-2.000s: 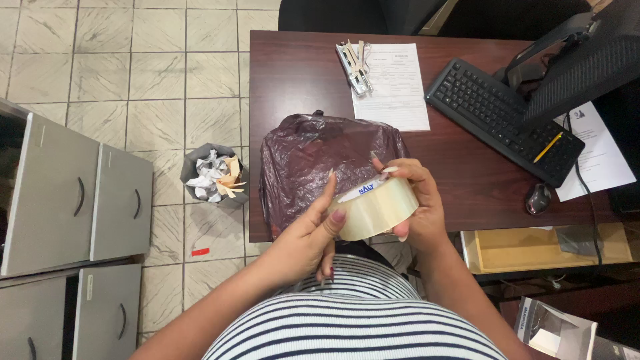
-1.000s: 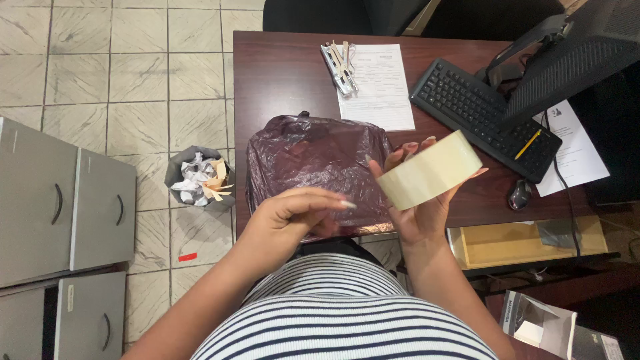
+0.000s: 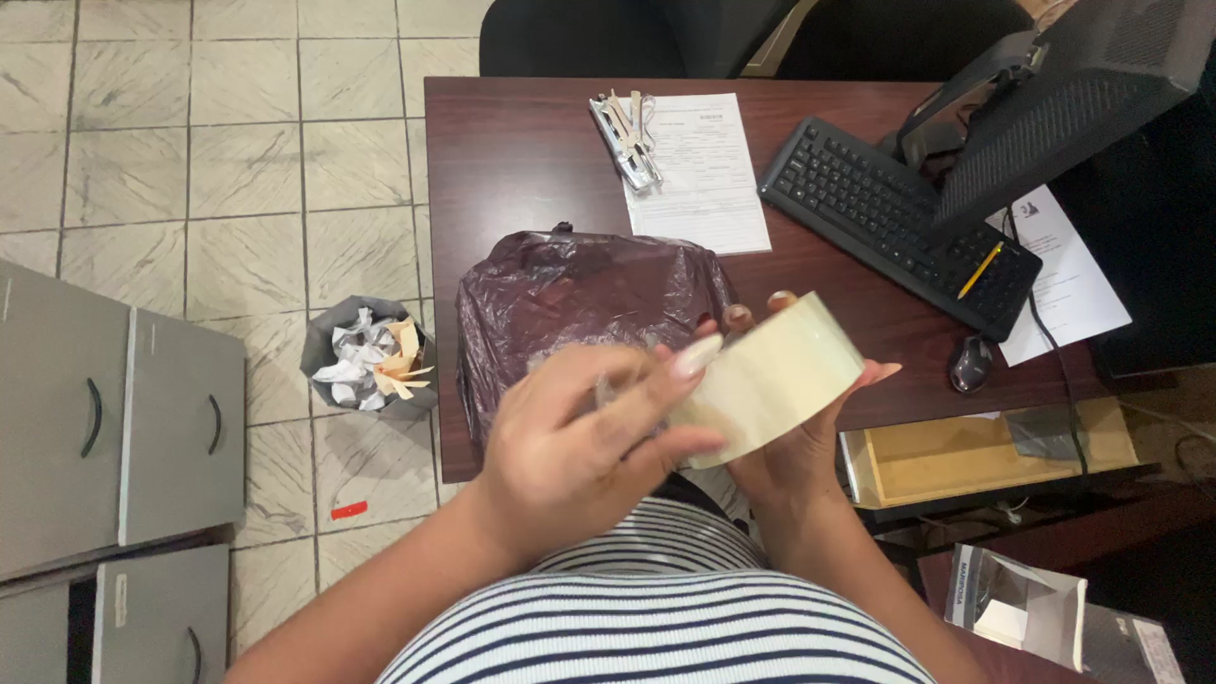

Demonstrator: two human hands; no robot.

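Observation:
A wide roll of clear packing tape [image 3: 784,380] is held above the near edge of the desk. My right hand [image 3: 798,446] grips it from beneath and behind, with fingertips showing past its upper edge. My left hand [image 3: 594,437] is at the roll's left side, index finger and thumb close to its outer face; it is slightly blurred, and whether it pinches a tape end I cannot tell. Behind both hands a dark, translucent plastic bag [image 3: 589,285] lies on the desk, its contents hidden.
The brown desk [image 3: 513,152] bears metal staplers [image 3: 627,142], a printed paper [image 3: 703,180], a keyboard [image 3: 883,218], a yellow pencil [image 3: 980,270], a mouse [image 3: 970,364] and a monitor [image 3: 1073,114]. A waste bin [image 3: 328,318] and grey cabinets [image 3: 180,427] stand left; a drawer [image 3: 969,465] is open right.
Two seconds ago both hands were on the tape roll. One second ago my left hand was apart from it; now it has come back to the roll's left side.

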